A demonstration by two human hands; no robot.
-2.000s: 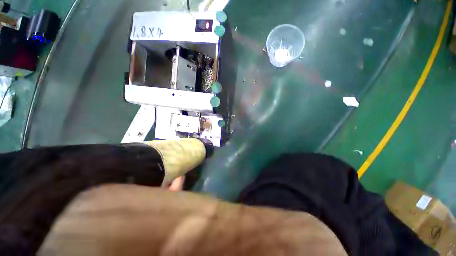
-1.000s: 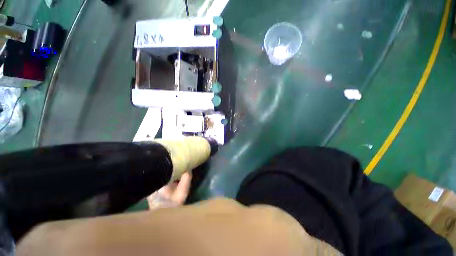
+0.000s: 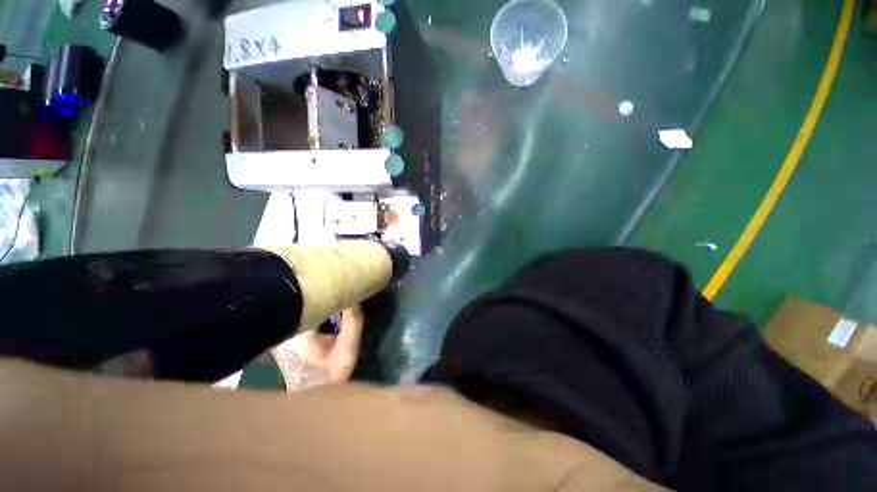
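Note:
The powered screwdriver, with a black body and a cream nose, lies across the left and middle of the view, its dark tip just below the feeder's front. My left hand is partly hidden under the nose; a small piece of a dark part shows between its thumb and fingers. A bare forearm fills the bottom edge, running left from a black sleeve; my right hand at its end is blurred and cut off, so its grip is unclear. The silver-white screw feeder, marked "1.8x4", stands above the nose.
A clear plastic cup stands right of the feeder on the green bench. Black cylindrical housings are at upper left, one at the top edge, another further left. A clear bag lies at the left edge. A brown carton is at lower right.
The feeder and cup sit higher in the view. More of my left hand shows than two seconds ago, and a dark part now shows in it. A black housing has come further into view at the top left.

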